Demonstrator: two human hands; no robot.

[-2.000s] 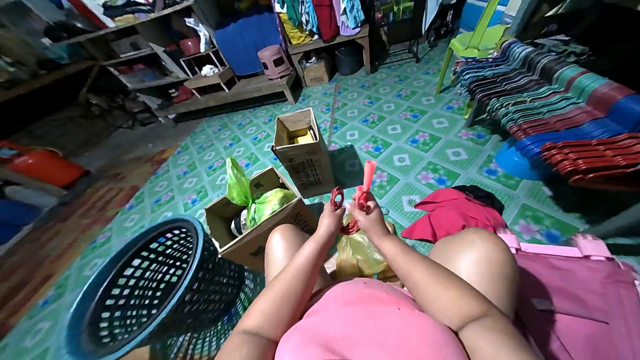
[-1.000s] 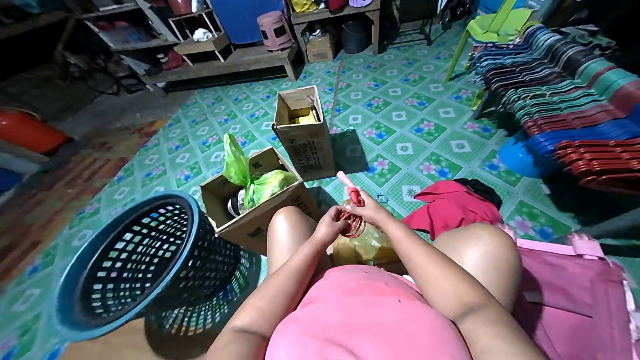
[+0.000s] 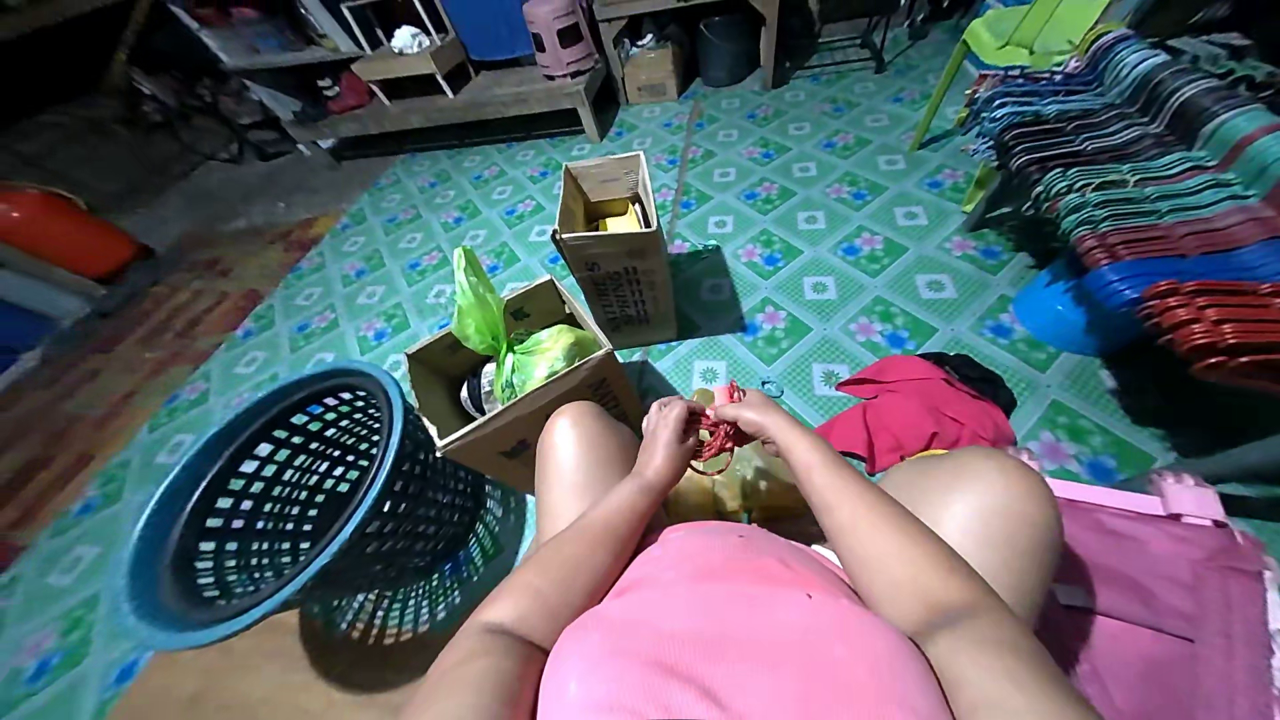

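A tangle of thin red cord hangs between my two hands, above my lap. My left hand pinches its left side with bent fingers. On its right side my right hand grips the cord, and a pink piece partly shows between the hands. Just below lies a yellowish plastic bag, partly hidden by my hands and shirt. Beyond my left knee stands an open cardboard box with a knotted green plastic bag in it.
A taller cardboard box stands farther ahead. At left a blue-rimmed plastic basket leans over. Red cloth lies beyond my right knee, a pink bag beside it. Many plastic hangers hang at right near a green chair.
The pink piece stood up above my right hand in both earlier frames; now it is mostly hidden between my hands. My hands, apart two seconds ago, have come closer together around the cord.
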